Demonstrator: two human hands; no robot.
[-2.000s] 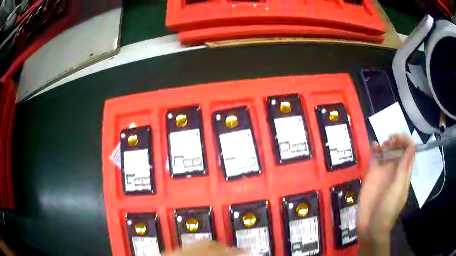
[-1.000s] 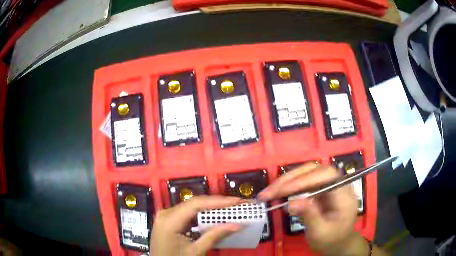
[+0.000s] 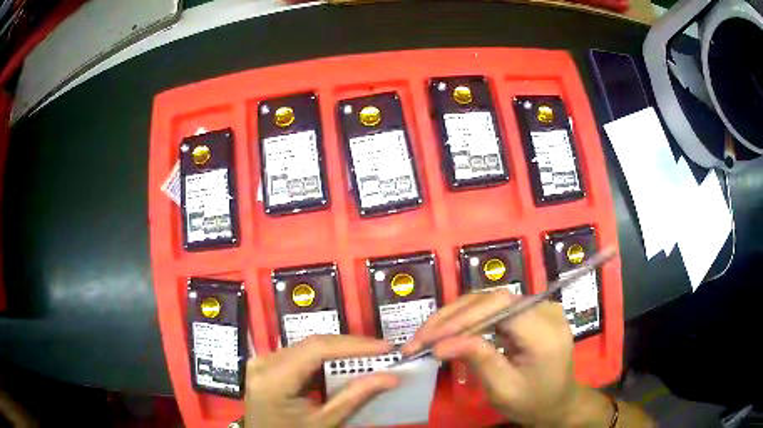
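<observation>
The red tray (image 3: 351,240) holds black phone units, such as one at upper left (image 3: 290,155), in two rows, each with a gold disc and a white label. My left hand (image 3: 305,380) holds a small dot-label sheet (image 3: 389,398) over the lower row, thumb on its face. Black dots run along its top edge. My right hand (image 3: 510,355) holds the tweezers (image 3: 535,298) like a pen, their tip at the sheet's dotted edge. Whether a sticker is on the tip cannot be told. The hands partly cover the lower middle units.
A fan with a white ring (image 3: 682,92) stands at upper right. A dark smartphone (image 3: 617,82) and loose white sheets (image 3: 652,180) lie right of the tray. A pale panel (image 3: 88,50) is at upper left. A red edge shows at the top.
Since two seconds ago my hands have come together over the lower row with the sheet and tweezers. Over the last second, fewer dot rows show and the tweezers tilt more steeply. The view has shifted.
</observation>
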